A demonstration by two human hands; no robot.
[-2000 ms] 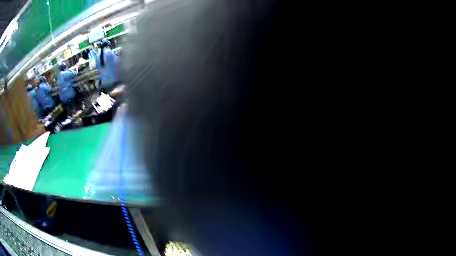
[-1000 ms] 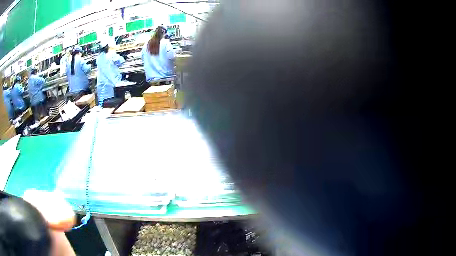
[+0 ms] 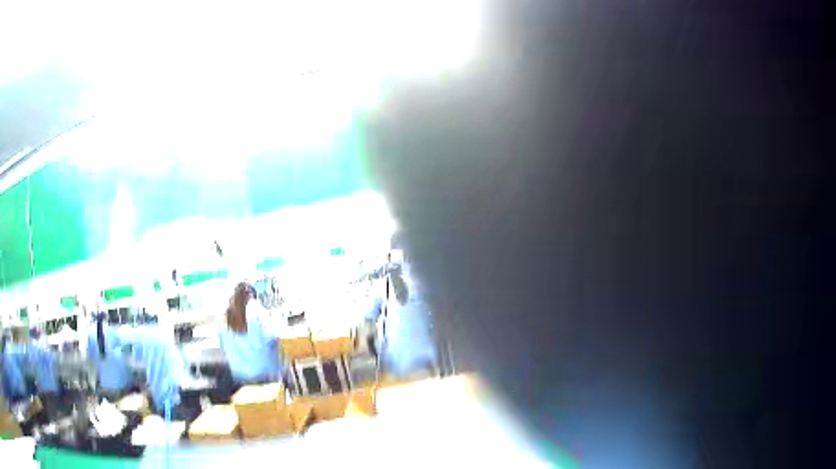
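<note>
A large dark blurred shape, very close to the lens, covers the right half of the view, with a blue blur at its bottom. It may be my right hand [image 3: 623,238] and sleeve, but its fingers and any hold cannot be made out. My left hand is not in view. A strip of green bench [image 3: 82,458] shows at the bottom left. A washed-out pale surface [image 3: 403,426] lies along the bottom middle, too bright to tell what it is.
Beyond the bench, several people in blue smocks [image 3: 249,343] are at work lines. Brown cardboard boxes [image 3: 261,409] stand behind the bench. White papers or packets [image 3: 105,417] lie at the left. Glare covers the top.
The view has tilted up, so the parts bins and most of the bench have left the picture. My left hand has gone from the lower left. The dark shape still covers the right.
</note>
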